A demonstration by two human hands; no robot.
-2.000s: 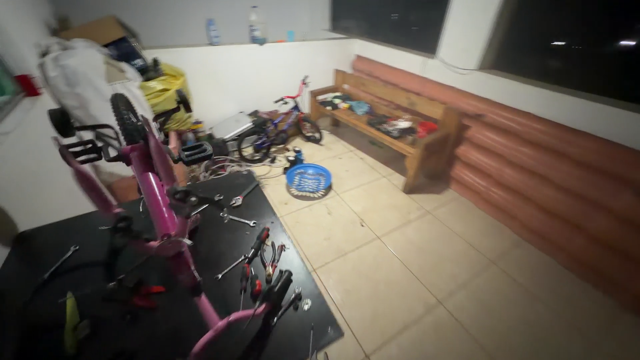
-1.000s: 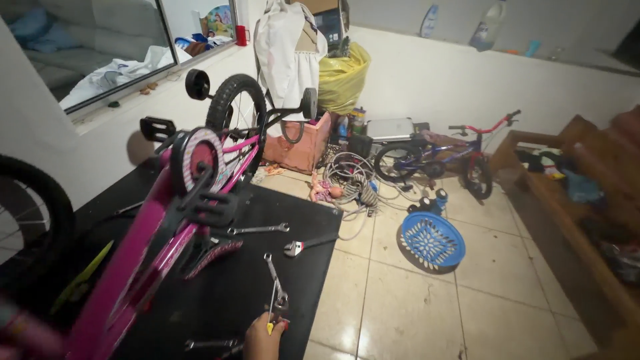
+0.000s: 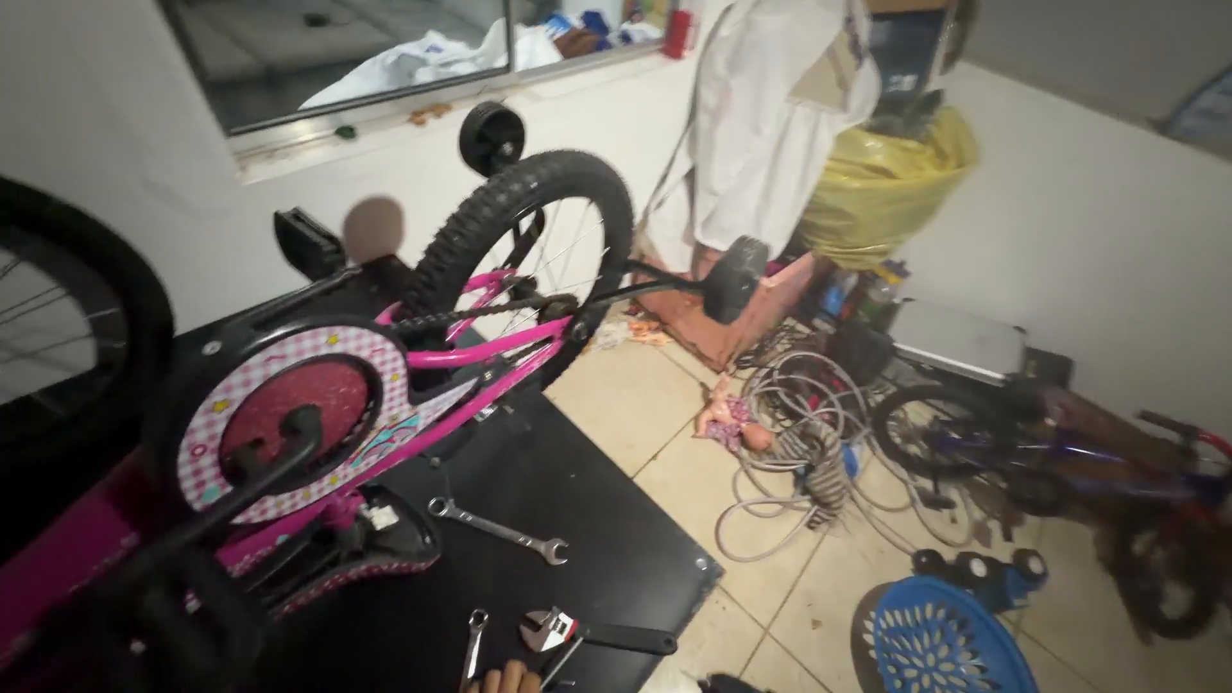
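Note:
At the bottom edge, only the curled fingers of one hand, apparently my left hand (image 3: pixel 505 678), show beside a small combination wrench (image 3: pixel 474 643) and a thin metal rod (image 3: pixel 562 662); whether they grip either is hidden. Just above and right lies an adjustable wrench (image 3: pixel 602 635) with a black handle. Another combination wrench (image 3: pixel 499 530) rests further up the black tabletop (image 3: pixel 606 520). A pink child's bicycle (image 3: pixel 500 351) stands upside down at the left, its knobby rear wheel (image 3: pixel 602 197) up and its chain guard (image 3: pixel 217 419) facing me. My right hand is out of view.
Training wheels (image 3: pixel 492 138) flank the rear wheel. A larger wheel (image 3: pixel 144 279) is at the left edge. Beyond the table corner, coiled hose (image 3: pixel 770 549), a blue basket (image 3: pixel 938 635) and a small blue bicycle (image 3: pixel 1078 449) are on the tiled floor. A yellow bag (image 3: pixel 881 192) is by the wall.
The view has swung left and closer to the pink bicycle. The hand near the wrenches shows less than one second ago, now only fingers at the bottom edge.

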